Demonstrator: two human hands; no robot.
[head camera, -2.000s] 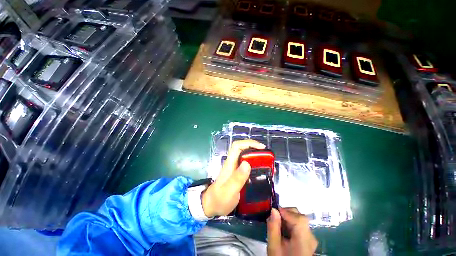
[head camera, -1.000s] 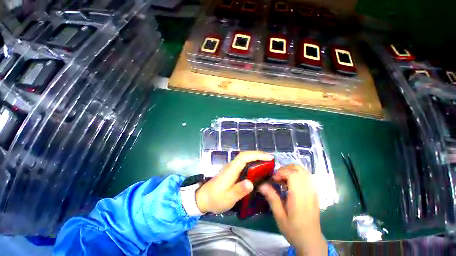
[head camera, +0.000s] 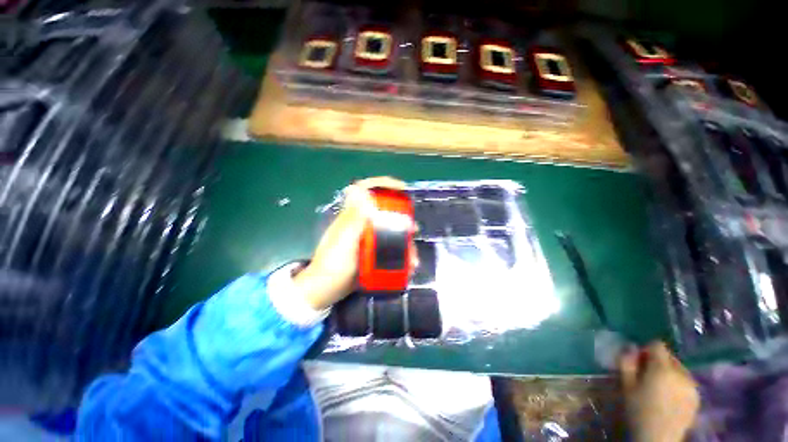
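My left hand grips a red-and-black device shell, held upright above the left part of the lens tray. A dark window shows in its face. The shiny clear lens tray holds rows of dark rectangles, with strong glare on its right part. My right hand is blurred at the lower right, its fingertips beside a pale film clump near the bench's front edge. Whether the fingers hold the film cannot be told. Dark tweezers lie right of the lens tray.
A tall stack of clear blister trays stands at left. At the back, a blister tray of red units sits on a wooden board. More stacked trays stand at right. A brown open area with clear scraps shows below the bench edge.
My right hand has left the device and moved right to the film clump. My left hand has raised the device. The tweezers, unseen on the bench in the oldest frame, lie there. The view has shifted.
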